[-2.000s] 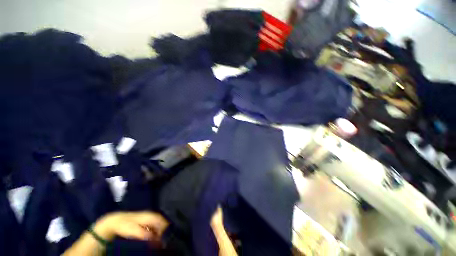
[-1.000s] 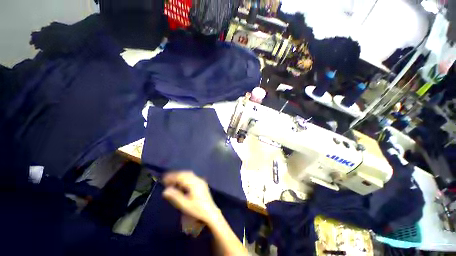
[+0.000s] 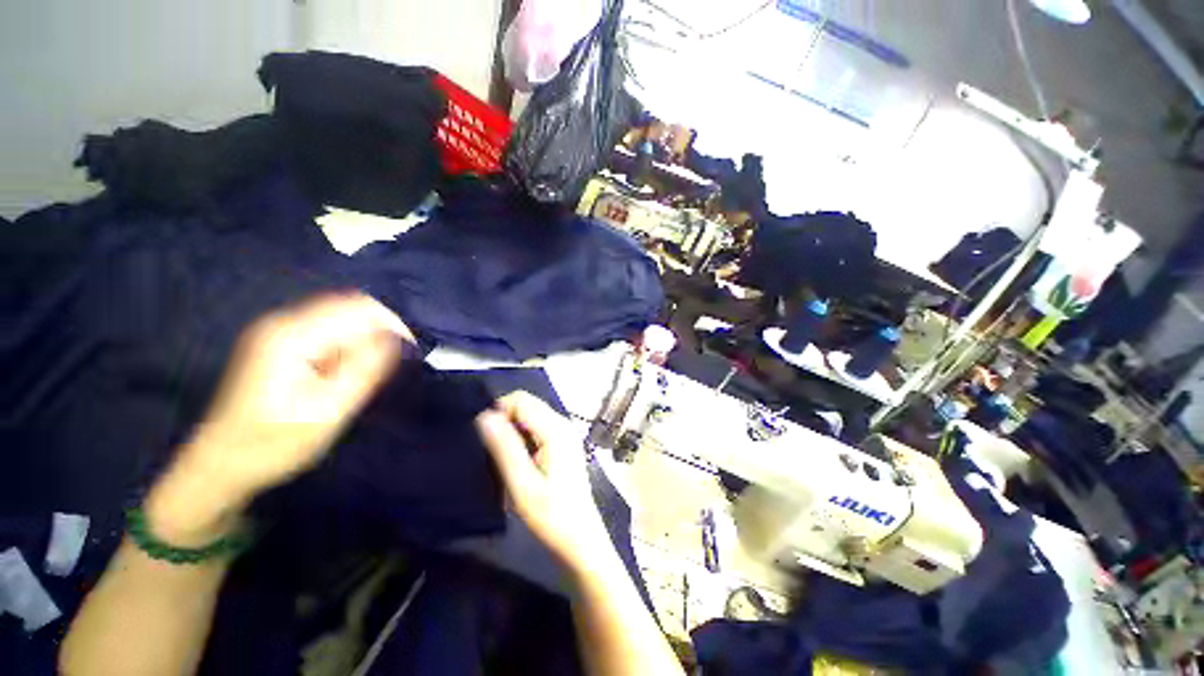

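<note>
My left hand [image 3: 301, 383], blurred and with a green bead bracelet at the wrist, is raised over navy cloth at left; whether its fingers grip cloth is unclear. My right hand [image 3: 531, 465] has thumb and fingers closed at the right edge of a dark navy piece [image 3: 420, 456], which spreads between the hands. A flat navy panel [image 3: 610, 508] shows partly beside my right hand, left of the needle area [image 3: 618, 429]; the rest is hidden. The cream-white JUKI sewing machine [image 3: 779, 482] stands right of my hands.
Navy cloth heaps [image 3: 106, 343] lie at left, with white tags [image 3: 66, 541]. A bunched navy piece [image 3: 528, 284] lies behind my hands. A red basket [image 3: 470, 130] and black plastic bag [image 3: 561, 139] stand at the back. A small dark tool [image 3: 709, 539] lies on the machine bed.
My left hand has come into view at left. My right hand has moved up, and a dark navy piece now covers much of the flat panel. The view has tilted up.
</note>
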